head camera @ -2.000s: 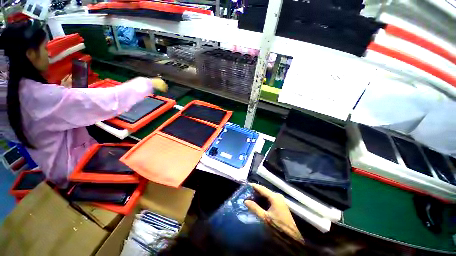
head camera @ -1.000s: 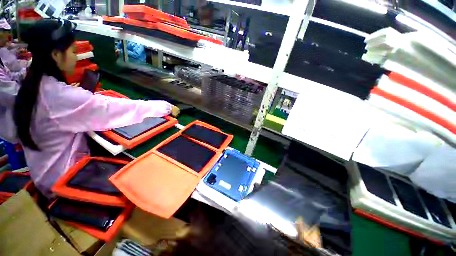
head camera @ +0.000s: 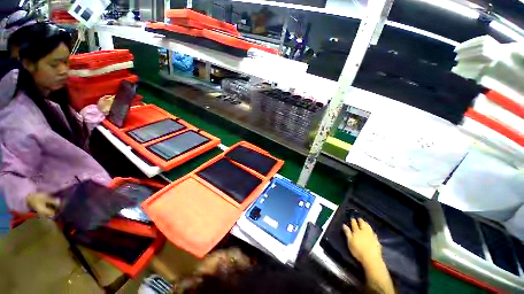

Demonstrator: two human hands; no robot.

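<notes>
My right hand (head camera: 363,244) reaches palm down over the black tray (head camera: 396,244), its fingertips on something dark inside it. Dark on dark hides whether the fingers grip anything. My left hand cannot be made out; a blurred brown shape lies at the bottom edge. A blue tablet back cover (head camera: 280,211) with a camera cutout lies on white sheets (head camera: 261,238), left of the tray. A narrow dark piece (head camera: 309,242) stands tilted beside the cover, its lower end hidden.
An orange foam tray (head camera: 189,215) with dark tablets lies left of the cover. A person in pink (head camera: 49,143) handles dark units at the left. A white post (head camera: 339,103) rises behind the cover. A white foam tray (head camera: 454,250) with dark units is at the right.
The dark unit my hand held two seconds ago no longer shows there; my right hand moved right and onto the black tray. The person in pink has drawn the outstretched arm back.
</notes>
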